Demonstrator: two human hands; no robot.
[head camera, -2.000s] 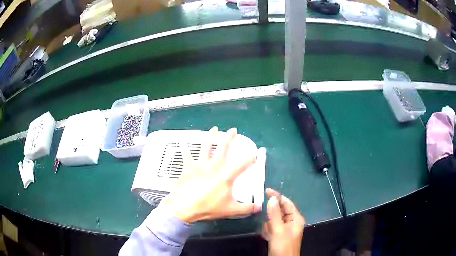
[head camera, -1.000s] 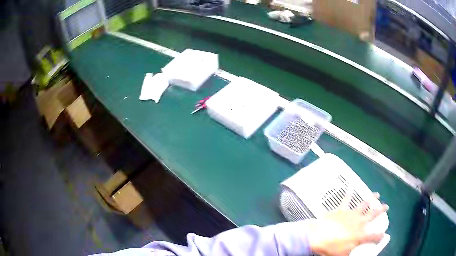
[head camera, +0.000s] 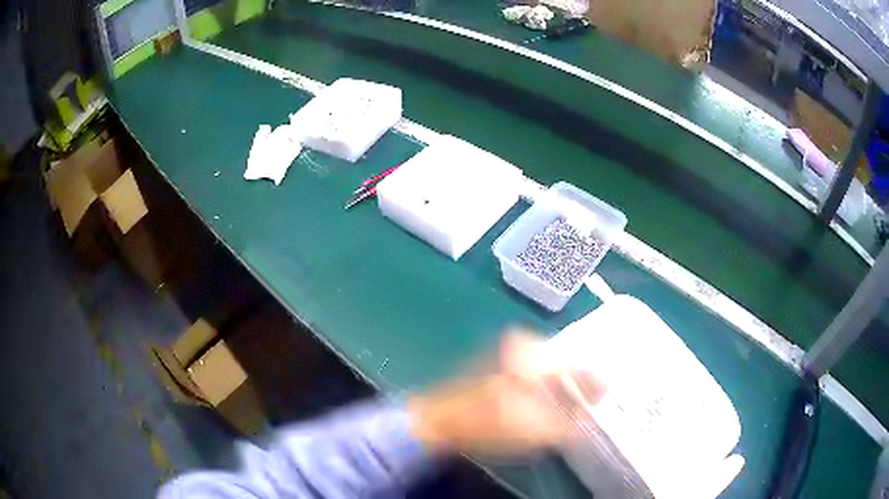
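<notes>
The white plastic housing lies on the green bench at the lower right, its slotted grille blurred. A small white part shows at its lower right corner, and a short white end sticks out at its upper left. My left hand is strongly blurred. It comes in from the lower left and overlaps the housing's left side; whether it grips or only touches the housing is unclear. My right hand is not in view. A clear bin of screws stands just beyond the housing.
Two white blocks stand left of the bin, with red-handled tweezers beside them. A crumpled white item lies farther left. A metal post and black cable are at right. Cartons are on the floor at left.
The view swung left, then slightly further. My left hand moved from the housing's top and capped end to its left side. My right hand and the electric screwdriver's handle have left the picture.
</notes>
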